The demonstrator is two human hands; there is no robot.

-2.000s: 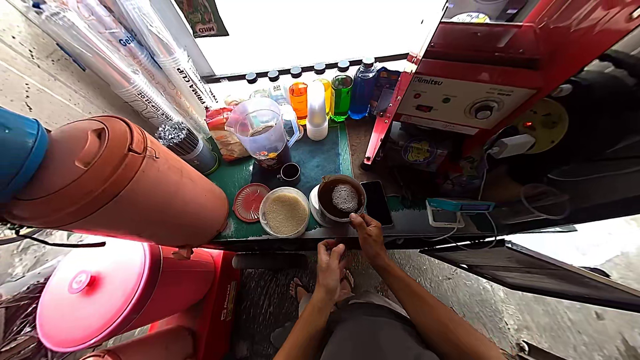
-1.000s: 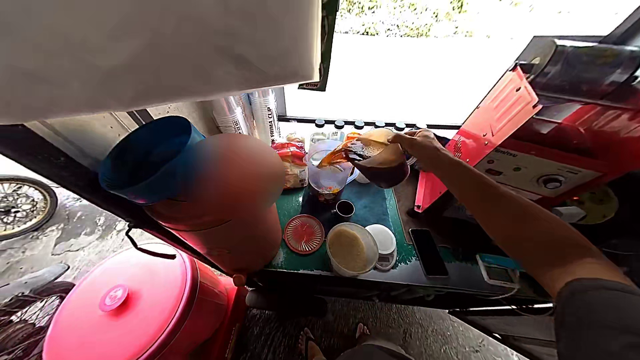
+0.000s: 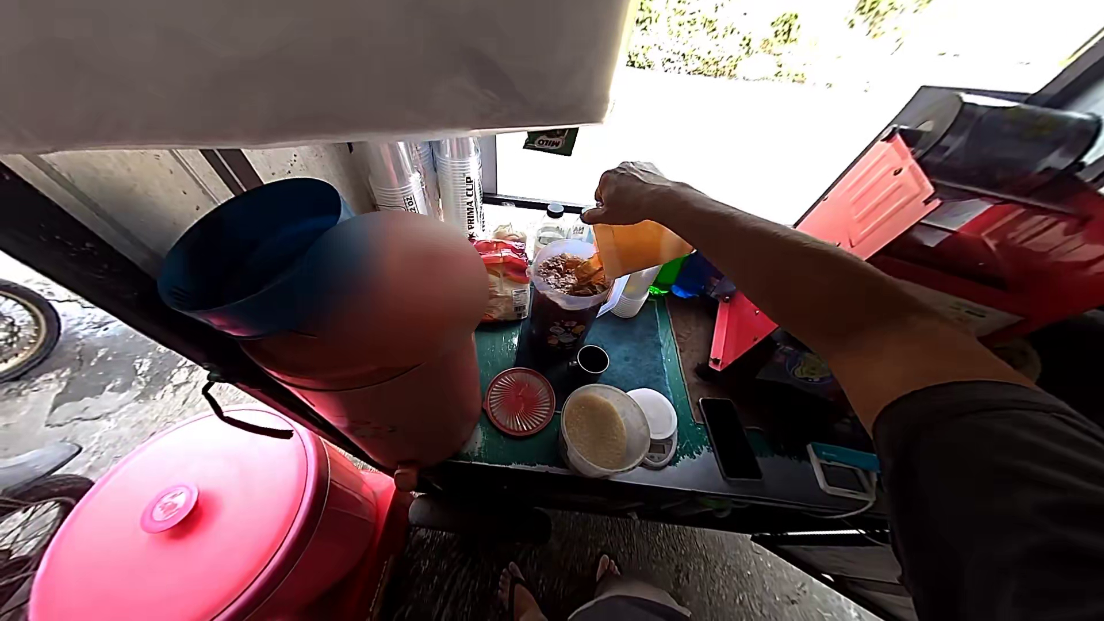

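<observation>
My right hand (image 3: 634,194) grips an orange-tinted translucent container (image 3: 640,248), tipped to the left over a clear plastic pitcher (image 3: 565,302). The pitcher holds dark liquid with brown foam on top, and orange-brown liquid shows at its mouth under the tipped rim. In front of the pitcher stands a small dark cup (image 3: 591,361). Nearer me are a red ribbed lid (image 3: 520,402) and a tub of pale granules (image 3: 604,429), beside a white kitchen scale (image 3: 657,423). My left hand is not in view.
Large drink drums with a blue basin (image 3: 250,250) stand left, a pink lidded bucket (image 3: 181,526) below. Stacked plastic cups (image 3: 460,185) and a red-and-white packet (image 3: 503,280) are behind. A phone (image 3: 730,438) lies right, near a red machine (image 3: 1009,259).
Two seconds ago both hands were near the counter's front edge, the right at a bowl of dark liquid. The right hand has since lifted the container to the pitcher and tipped it further. The view has shifted.
</observation>
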